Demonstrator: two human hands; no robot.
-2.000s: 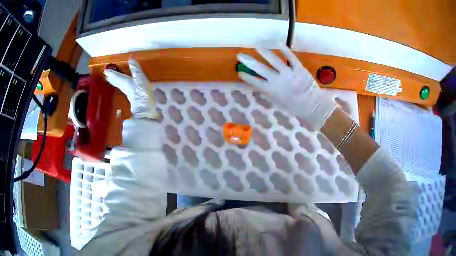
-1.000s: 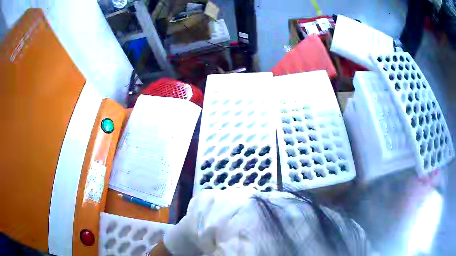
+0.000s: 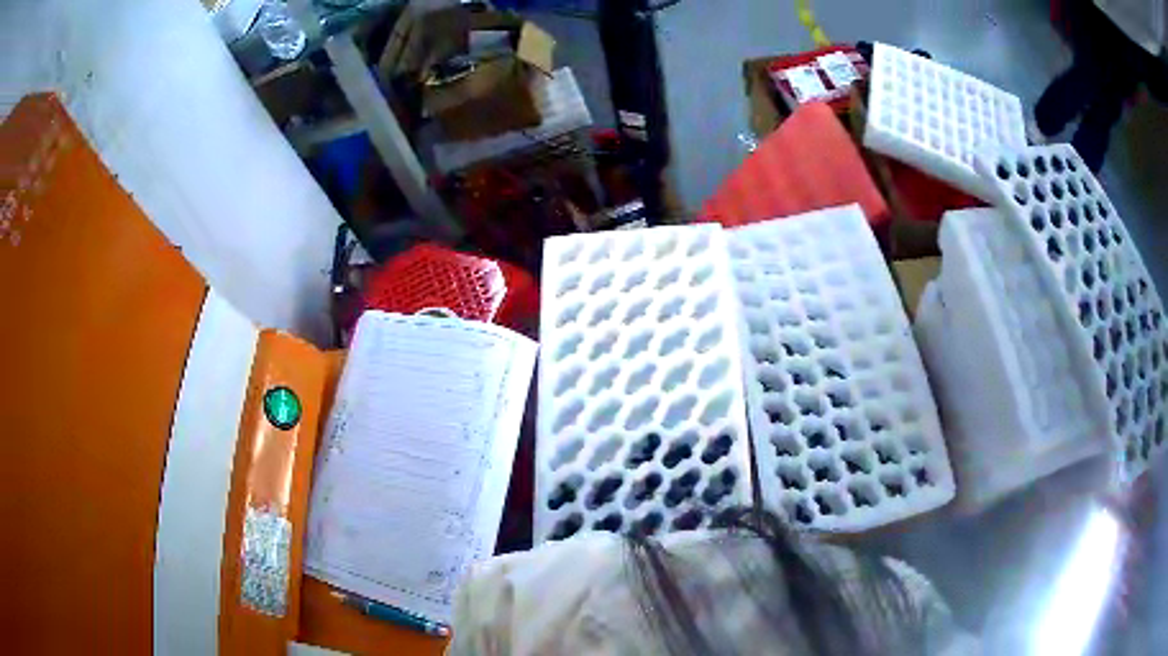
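Observation:
Neither of my hands is in the picture. My pale sleeve or shoulder, with dark hair over it, fills the bottom middle. In front of it lies a white foam tray (image 3: 640, 314) with shaped pockets; its near rows hold black parts and its far rows look white. A second foam tray (image 3: 820, 308) lies against its right side, with dark pockets mostly in its nearer rows. Printed record sheets (image 3: 416, 449) lie left of the trays. A thin blue pen (image 3: 395, 613) rests at their near edge.
The orange machine (image 3: 90, 423) with a green button (image 3: 282, 408) stands at left. More foam trays (image 3: 1108, 295) lean and stack at right. Red stools (image 3: 436, 285), cartons (image 3: 487, 96) and a shelf post are behind. A person's dark-clothed part shows at top right.
The view has swung right from the machine and central tray to the right trays. Both gloved hands, visible two seconds ago, are out of the picture.

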